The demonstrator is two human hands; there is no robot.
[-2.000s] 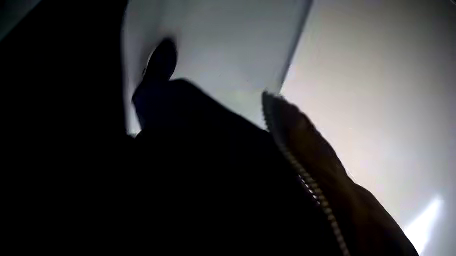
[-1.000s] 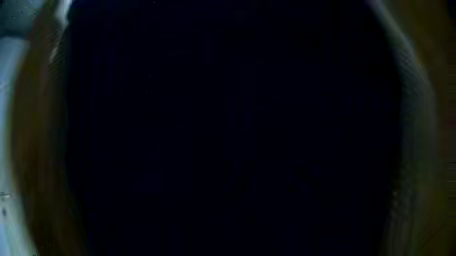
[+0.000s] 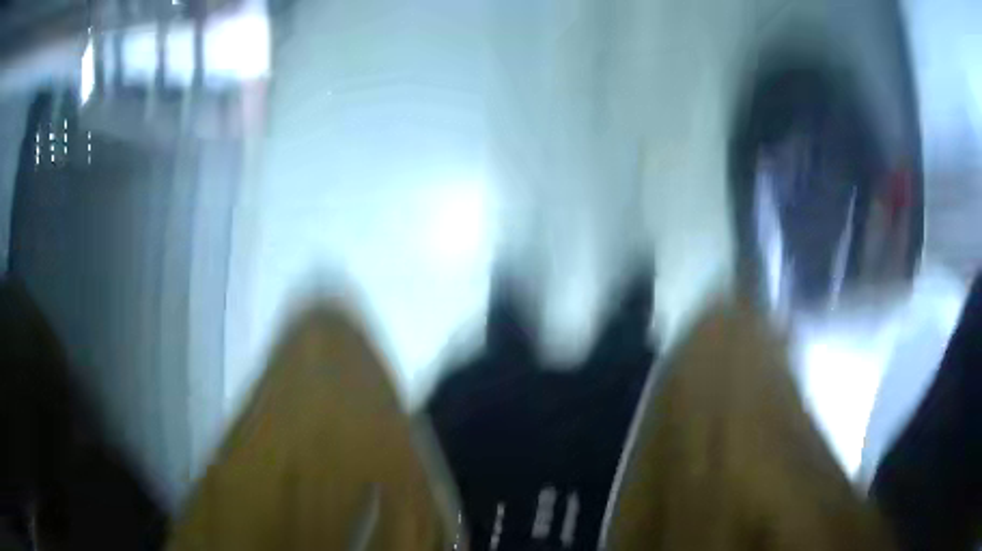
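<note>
No hand shows clearly; both of my hands are out of view, and no held thing can be made out. Nearest in front of me are two blurred yellow-brown shapes, which look like the flaps of an open jacket: a left one (image 3: 318,431) and a right one (image 3: 738,431). Between them are my dark clothes and legs (image 3: 538,436), with two dark tips, likely feet, on the pale floor (image 3: 377,172). Dark shapes at the lower left and right edges cannot be told clearly.
A large dark blurred shape (image 3: 813,178) stands at the upper right, with a bright white patch (image 3: 840,377) below it. A grey-blue upright surface (image 3: 140,237) is at the left, with bright streaks above it. Strong motion blur hides details.
The view has swung from dark clothing filling the frame to the pale floor ahead. The two brown flaps now point up from the lower edge, and surroundings show on both sides.
</note>
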